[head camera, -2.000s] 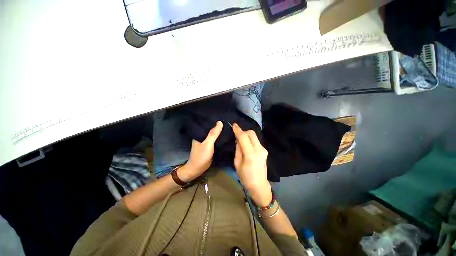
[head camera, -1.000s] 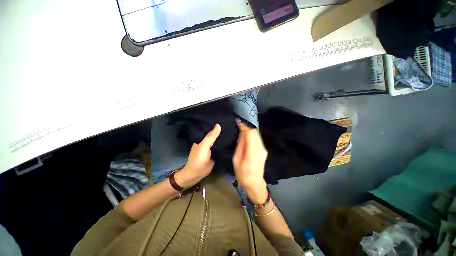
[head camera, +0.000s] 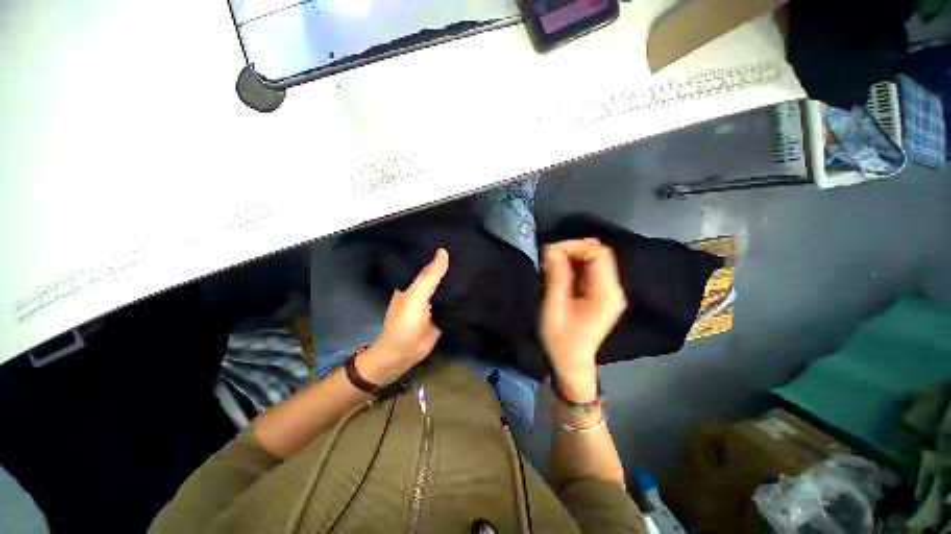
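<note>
A black garment (head camera: 636, 297) lies across my lap below the table edge, with one end hanging to the right. My left hand (head camera: 410, 321) grips the garment, thumb on top and pointing up. My right hand (head camera: 580, 297) is raised over the garment, right of my left hand, and blurred. Its fingertips are pinched together. Whether a needle, small tool or thread is between them cannot be seen.
The white table (head camera: 313, 156) crosses in front of me, bearing a machine bed plate (head camera: 365, 31), a phone (head camera: 568, 19), a tan strip (head camera: 704, 29) and a black bundle (head camera: 839, 47). A white basket (head camera: 817, 146) stands right. Black cloth (head camera: 125, 417) hangs left. A carton (head camera: 720, 469) stands lower right.
My right hand has moved right and away from my left hand, lifting off the cloth. The thin pale sliver seen earlier at its fingertips no longer shows. My left hand keeps its grip.
</note>
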